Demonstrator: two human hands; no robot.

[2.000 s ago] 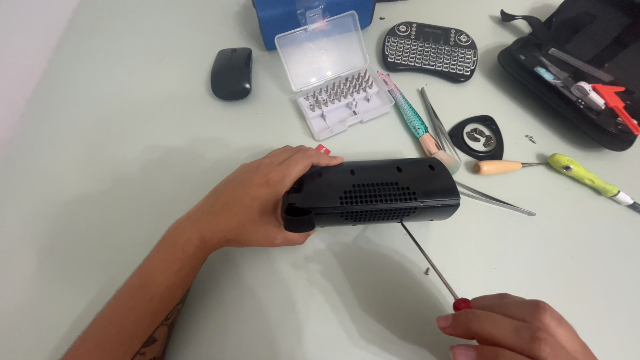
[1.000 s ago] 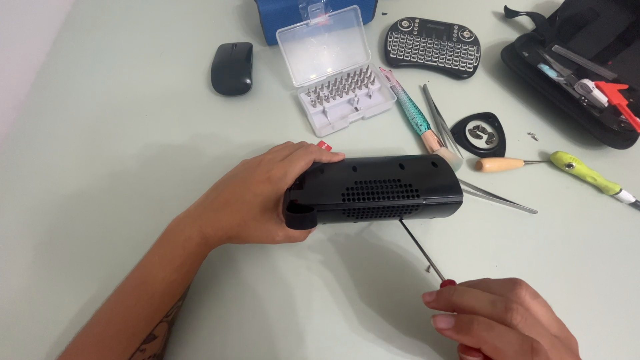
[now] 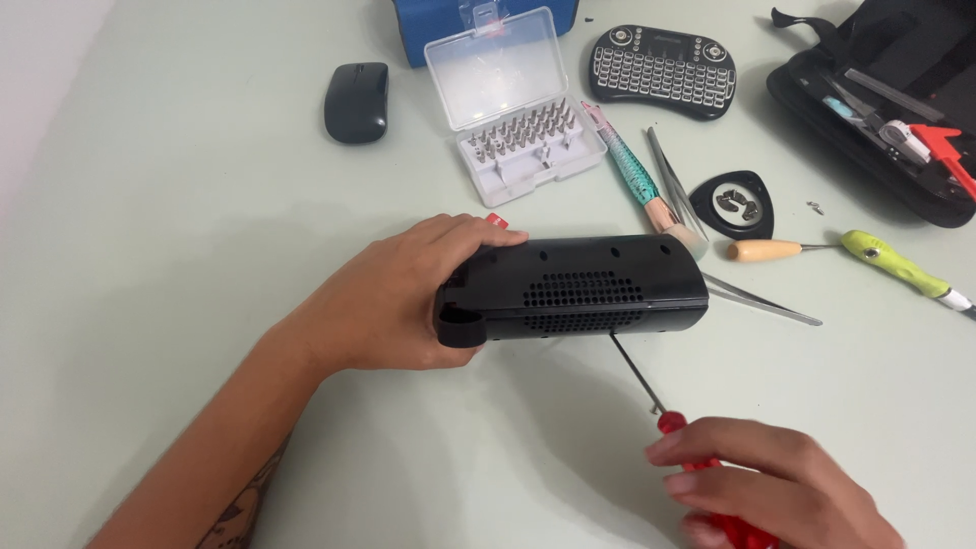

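Observation:
My left hand (image 3: 404, 297) grips the left end of a black plastic device housing (image 3: 595, 255) with round perforated vents, holding it on its side above the table. A black flap or ring shows at that end, and something small and red (image 3: 496, 220) peeks out behind my fingers. My right hand (image 3: 770, 480) holds a screwdriver with a translucent red handle (image 3: 672, 422). Its thin shaft (image 3: 637, 372) points up and left, the tip at the housing's lower edge, where the exact contact is hidden. A small screw (image 3: 654, 410) lies beside the shaft.
Behind the housing are an open clear bit case (image 3: 534, 149), a brush (image 3: 633, 168), tweezers (image 3: 671, 175), more tweezers (image 3: 762, 299), a triangular black dish (image 3: 732, 179), a wooden-handled awl (image 3: 762, 250) and a green-handled tool (image 3: 892, 261). Farther off: mouse (image 3: 356, 103), mini keyboard (image 3: 663, 72), black tool case (image 3: 808, 99).
Between two seconds and one second ago, my right hand shifted slightly left and its fingers changed their hold on the red handle. The housing and my left hand have stayed nearly in place.

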